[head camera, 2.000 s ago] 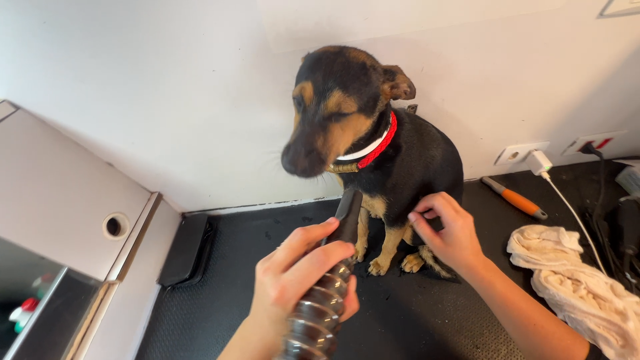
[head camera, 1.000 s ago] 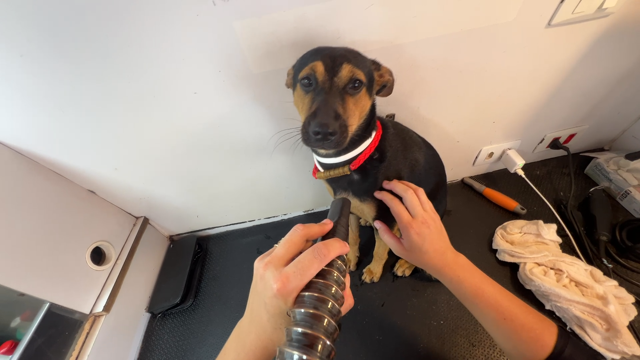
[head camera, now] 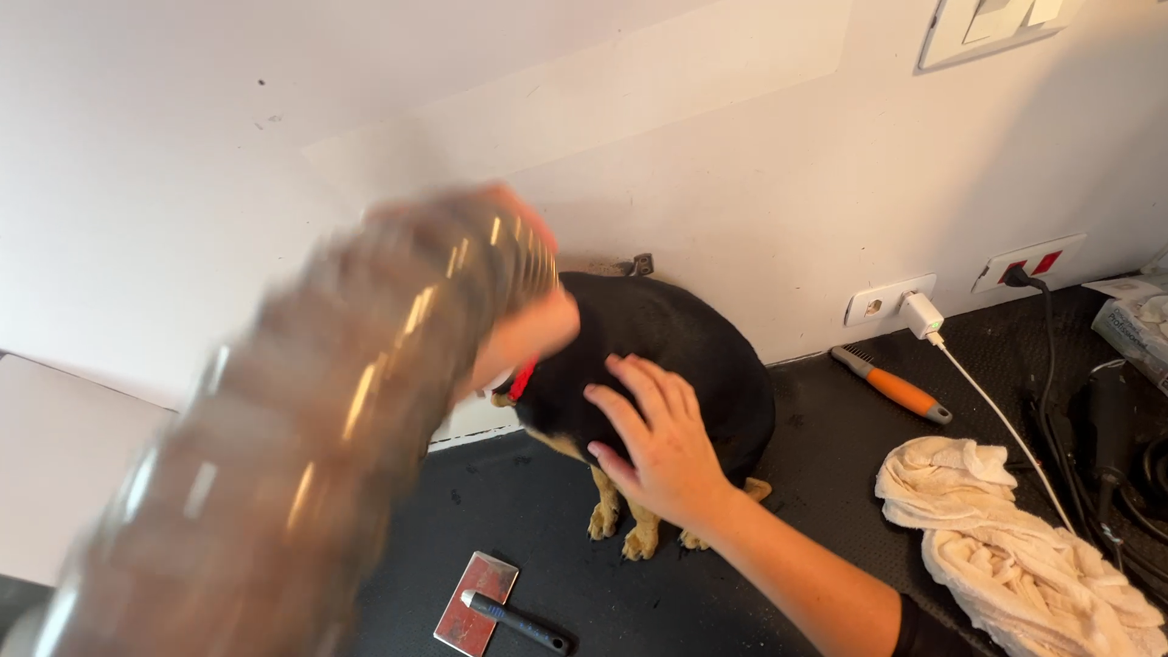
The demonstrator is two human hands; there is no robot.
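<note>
A black-and-tan puppy (head camera: 675, 338) sits on the black textured mat (head camera: 547, 511) against the wall. Its head is hidden behind the hose and my left hand; a bit of red collar (head camera: 523, 380) shows at its neck. My left hand (head camera: 525, 319), blurred, grips the end of a ribbed, see-through dryer hose (head camera: 310, 401), raised in front of the puppy's head; the nozzle is out of sight. With fingers spread, my right hand (head camera: 662, 433) rests on the puppy's side and holds nothing. A slicker brush (head camera: 488, 607) lies on the mat below.
To the right lie an orange-handled grooming comb (head camera: 899, 392), a crumpled cream towel (head camera: 1022, 547) and a dark corded device (head camera: 1104, 420). A white charger (head camera: 922, 315) and a black plug (head camera: 1017, 276) sit in wall sockets. A pale panel (head camera: 73, 456) stands at left.
My left hand has raised the hose from in front of the puppy's chest to its head. The puppy has turned from facing me. My right hand has moved from its chest to its side.
</note>
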